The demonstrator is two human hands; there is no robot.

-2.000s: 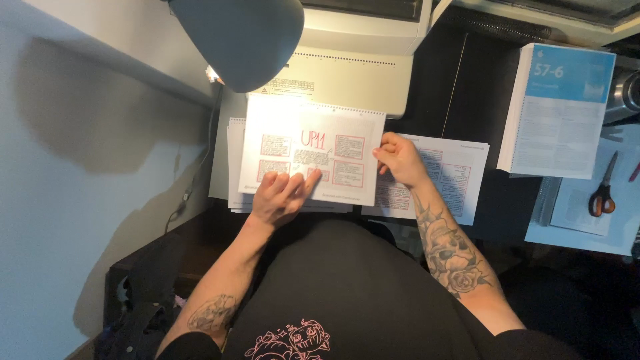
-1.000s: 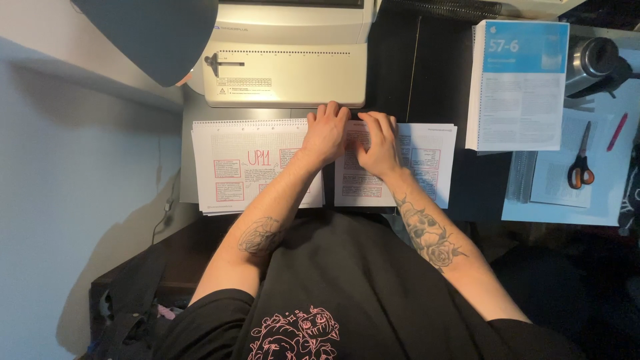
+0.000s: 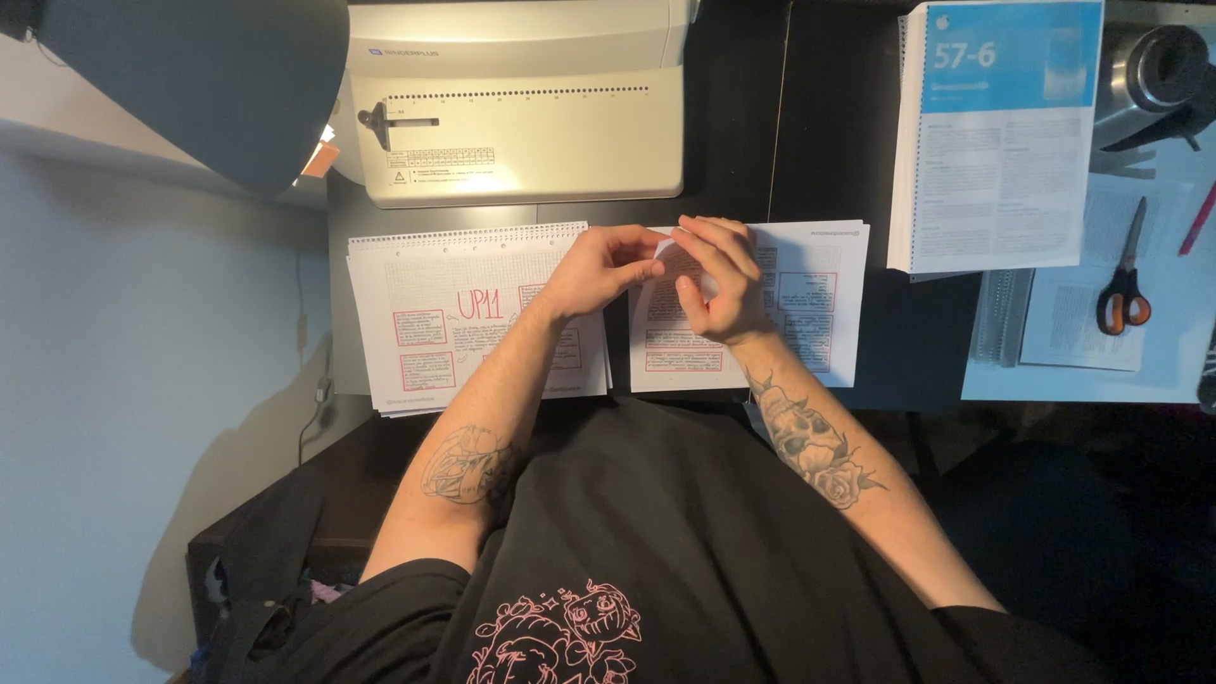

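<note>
My left hand (image 3: 608, 271) pinches the upper left corner of a sheet from the right paper stack (image 3: 807, 370), and the corner is curled up. Over the same corner, my right hand (image 3: 722, 275) is spread with its fingers apart, touching or close to the lifted edge; its exact contact is partly hidden. Both hands are nearly together. To the left lies another stack of handwritten pages (image 3: 427, 271) with a row of punched holes along its top edge, partly covered by my left forearm. Behind the stacks stands a cream binding machine (image 3: 551, 142).
A lamp shade (image 3: 199, 76) overhangs the upper left. On the right are a spiral-bound booklet (image 3: 997, 190) with a blue header, a metal flask-like object (image 3: 1154, 76), orange-and-black scissors (image 3: 1121, 294) and a red pen (image 3: 1199, 220) over papers.
The punched sheets held in my hands two seconds ago now lie on the left stack. My hands have moved to the right stack, where a sheet corner is now lifted.
</note>
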